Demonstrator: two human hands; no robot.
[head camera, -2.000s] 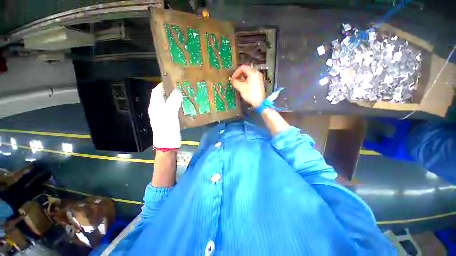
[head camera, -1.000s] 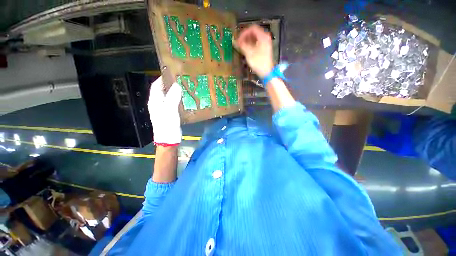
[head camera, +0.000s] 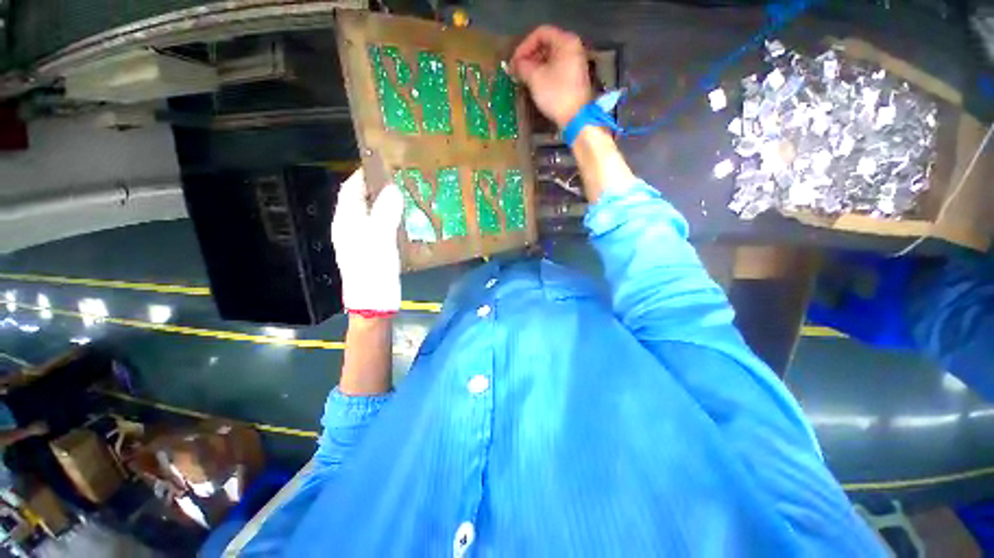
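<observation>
A tan-brown board carrier (head camera: 455, 153) is held up tilted in front of me, with green circuit board (head camera: 413, 92) undersides showing through its four slanted openings. My left hand (head camera: 368, 245), in a white glove with a red cuff edge, grips the carrier's lower left edge. My bare right hand (head camera: 554, 72), with a blue wrist strap, is at the carrier's upper right edge, fingertips bent in close to the upper right board. Whether the fingers hold a small part cannot be told.
A glittering pile of silver parts (head camera: 828, 136) lies on flattened cardboard (head camera: 960, 196) at right. Another carrier (head camera: 559, 178) lies behind the held one. A black box-like cabinet (head camera: 256, 223) stands at left. A blue sleeve (head camera: 952, 316) of another person shows at right.
The right hand has moved up along the carrier's right edge from its lower right part, then slightly left and up. The carrier has shifted slightly in view; the left hand still grips it.
</observation>
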